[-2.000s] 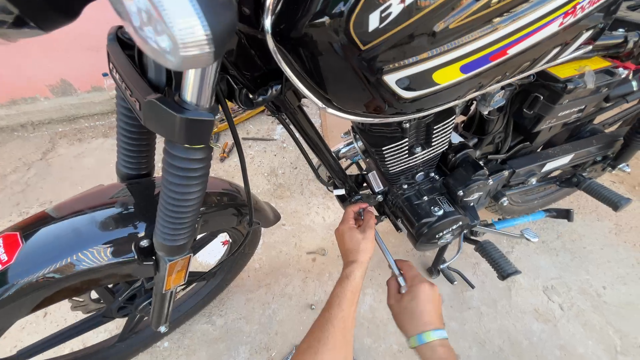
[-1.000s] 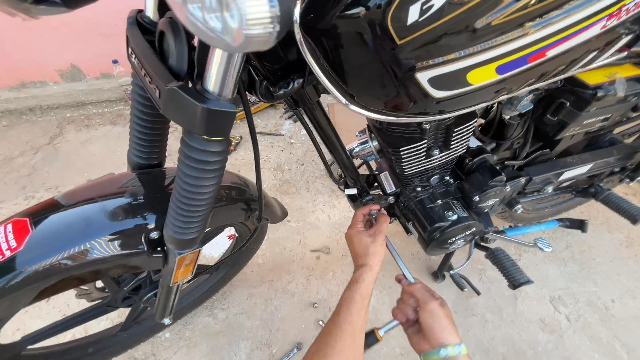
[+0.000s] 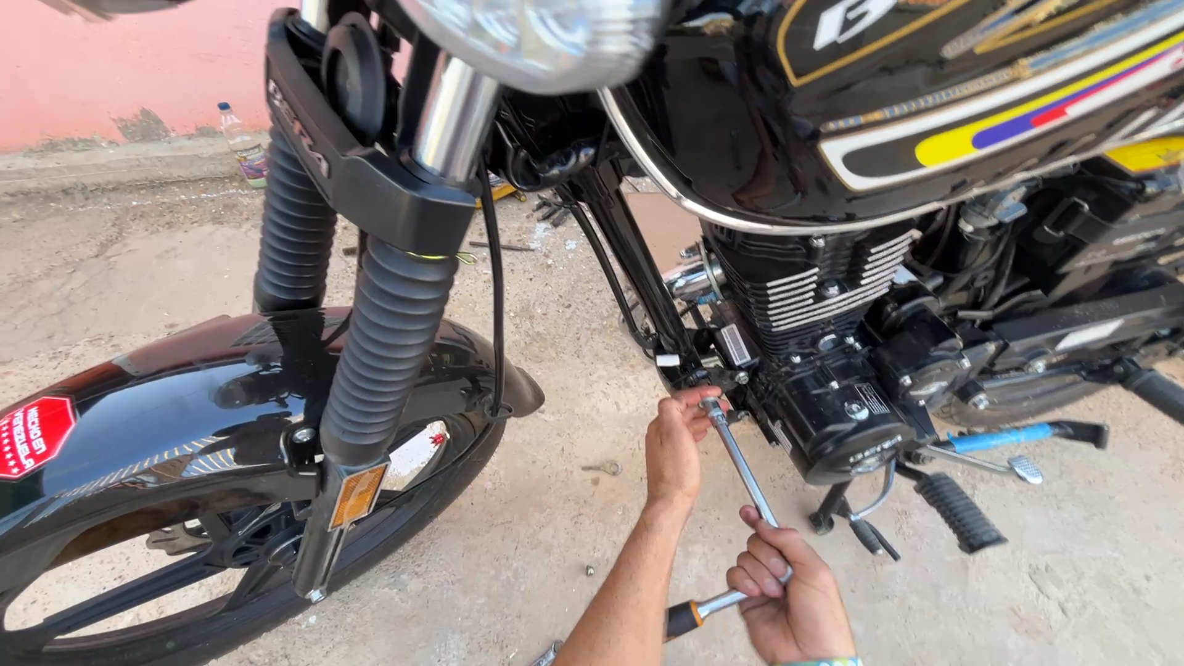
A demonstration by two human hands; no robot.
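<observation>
My right hand [image 3: 786,592] is closed around the drive end of a ratchet wrench [image 3: 712,606] with a black and orange handle. From it a chromed extension bar [image 3: 747,467] slants up and left to a socket [image 3: 709,403]. The fingers of my left hand [image 3: 677,453] pinch around that socket, at the lower frame in front of the black motorcycle engine [image 3: 832,407]. The socket's tip and whatever it meets are hidden by the frame and fingers.
The front wheel's fender [image 3: 166,416] and fork boot [image 3: 393,342] stand at left, the fuel tank [image 3: 740,129] above. A foot peg [image 3: 962,513] juts out at right. On the concrete lie a small wrench-like metal piece [image 3: 603,468] and a nut [image 3: 590,571]. A bottle [image 3: 242,146] stands by the wall.
The ratchet's dark handle, not visible two seconds ago, shows left of my right hand. Both hands stay at the bar and socket. The view has shifted slightly.
</observation>
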